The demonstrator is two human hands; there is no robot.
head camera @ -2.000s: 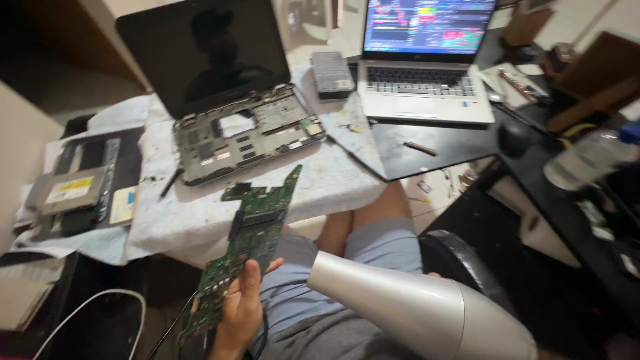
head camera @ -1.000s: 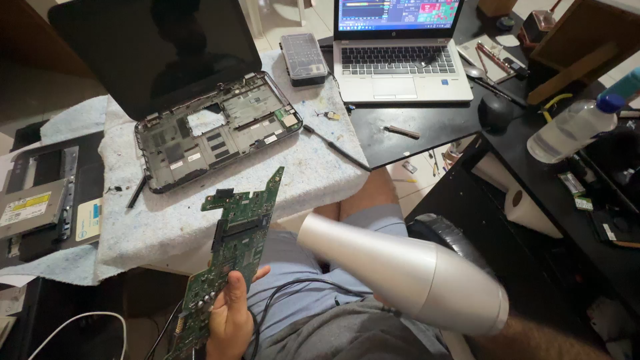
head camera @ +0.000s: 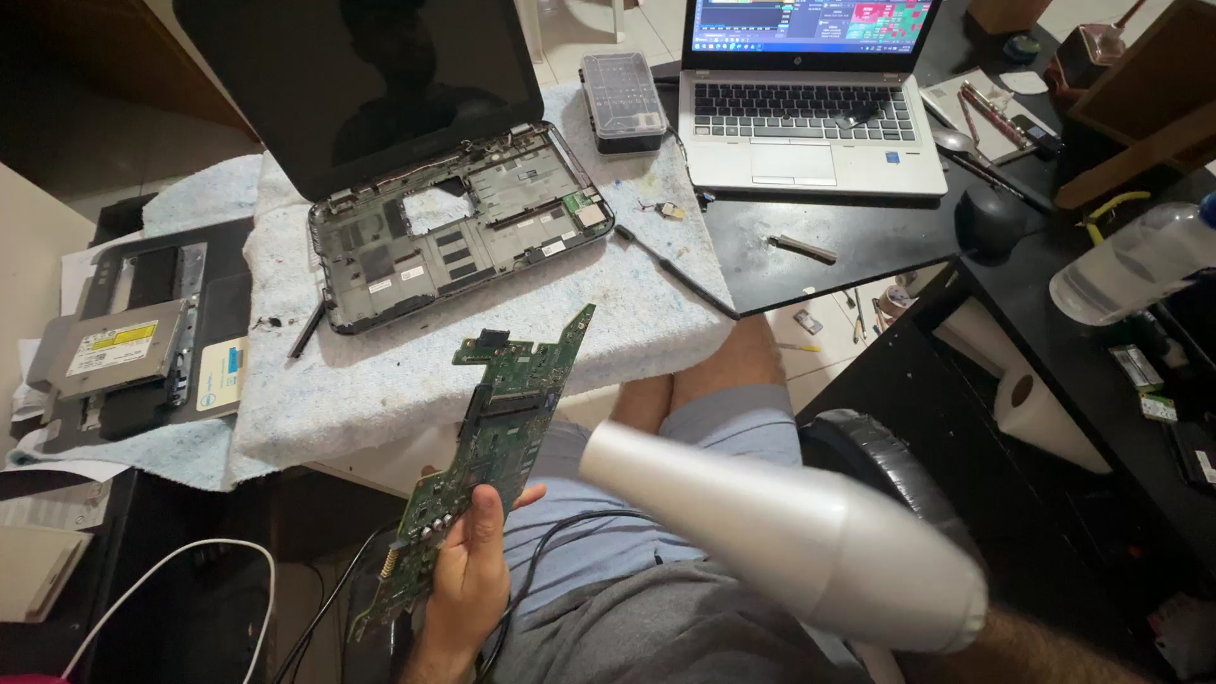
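Note:
My left hand point(head camera: 475, 579) grips a green laptop motherboard point(head camera: 484, 446) by its lower part, thumb on the near face, the board tilted upright above my lap. On the right, a silver hair dryer point(head camera: 779, 532) points its nozzle at the board, with a gap between them. My right hand is hidden behind the dryer's body; only the forearm shows beyond it, so its grip cannot be seen. Beyond the board, an opened laptop base point(head camera: 465, 228) with its dark screen point(head camera: 380, 85) raised rests on a white towel point(head camera: 399, 380).
A silver laptop point(head camera: 807, 142) stands on the black desk beside a clear-lidded box point(head camera: 622, 100). A black brush-like tool point(head camera: 674, 271) lies on the towel. An optical drive point(head camera: 119, 347) sits at left. At right are a mouse point(head camera: 993, 218), a plastic bottle point(head camera: 1130, 266) and a paper roll point(head camera: 1045, 408).
The view has shifted somewhat. The hair dryer's nozzle still faces the motherboard, and my left hand keeps its hold on the board throughout.

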